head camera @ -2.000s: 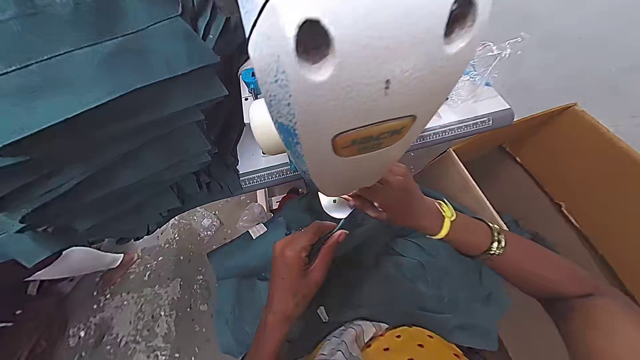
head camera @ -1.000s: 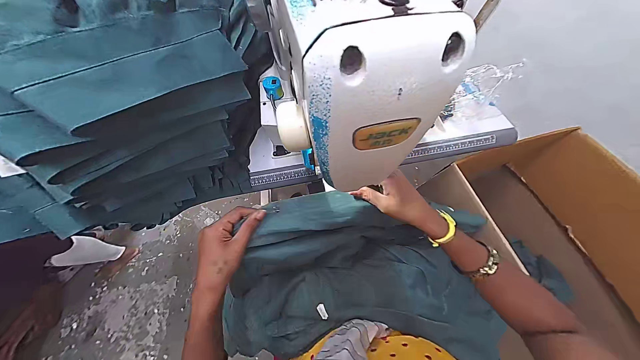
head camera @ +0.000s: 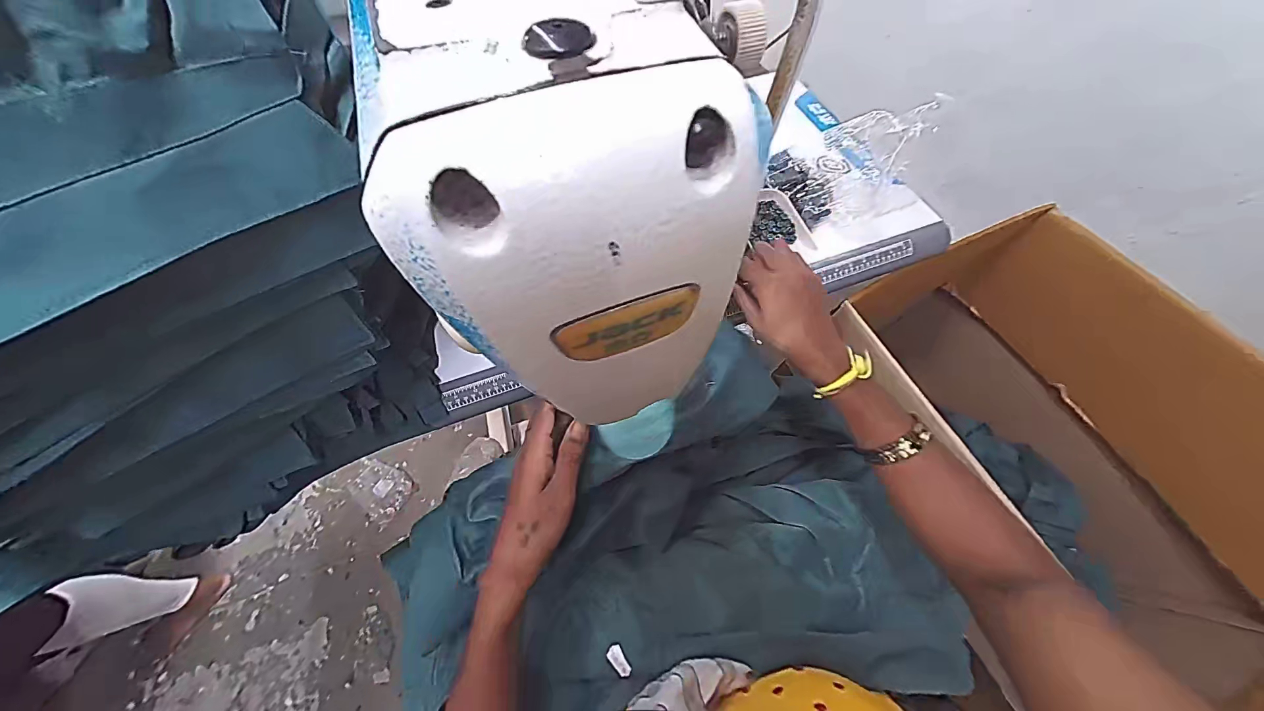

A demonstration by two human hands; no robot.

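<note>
The white head of a Jack sewing machine [head camera: 583, 217] fills the middle of the head view and hides the work point. Teal fabric [head camera: 750, 553] lies across my lap and runs up under the machine head. My left hand [head camera: 543, 474] rests at the lower left edge of the head, on the fabric; its fingertips are partly hidden. At the right side of the head, my right hand [head camera: 785, 301] has bent fingers beside a small white tray [head camera: 790, 222] of dark buttons. Whether it holds a button is not visible.
Stacked teal fabric pieces [head camera: 178, 217] hang at the left. An open cardboard box [head camera: 1126, 395] with some teal fabric in it stands at the right. Clear plastic wrap [head camera: 879, 148] lies on the machine table [head camera: 889, 232]. Another person's foot [head camera: 193, 607] is at lower left.
My right hand has moved from the fabric edge up to the button tray. My left hand has moved right, to the machine head, and the fabric edge now lies under the head.
</note>
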